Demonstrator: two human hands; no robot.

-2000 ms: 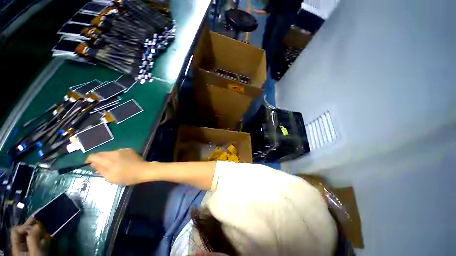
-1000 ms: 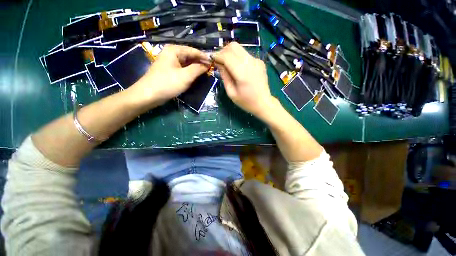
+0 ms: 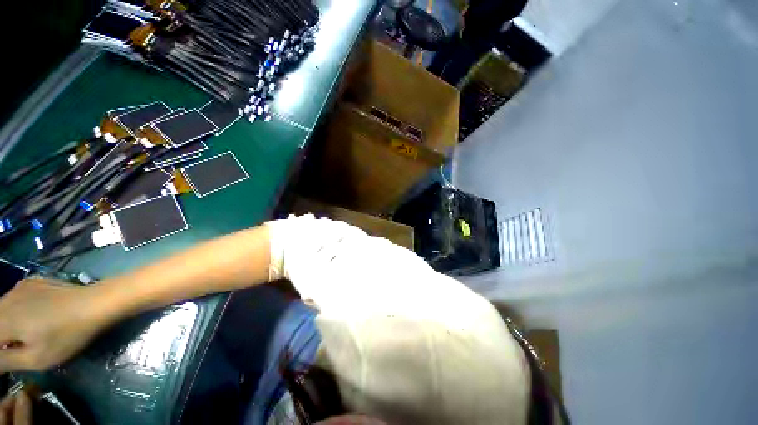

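My right hand [image 3: 48, 324] is at the left edge over the clear shiny tray [image 3: 154, 353]; its fingertips are partly cut off, so its grip cannot be told. My left hand [image 3: 15, 408] shows only as fingertips in the bottom left corner. A tiny pale piece [image 3: 17, 388] is at these fingertips; whether it is pinched is unclear. The white edge of a dark screen [image 3: 60, 407] shows beside them. Display units with black screens [image 3: 150, 221] and dark cables lie loosely piled on the green bench above my right forearm.
Dense rows of cable-and-screen bundles [image 3: 212, 46] lie farther along the bench [image 3: 249, 141]. On the floor beyond the bench edge are a tall cardboard box [image 3: 366, 158], a lower box [image 3: 366, 224] behind my sleeve and a black plastic-wrapped item [image 3: 457, 228]. A round dark stool [image 3: 422, 26] stands behind.
The view has swung right from the two hands meeting over the tray, which now sit at the left edge. Compared with two seconds ago, my right hand is closer to my left hand.
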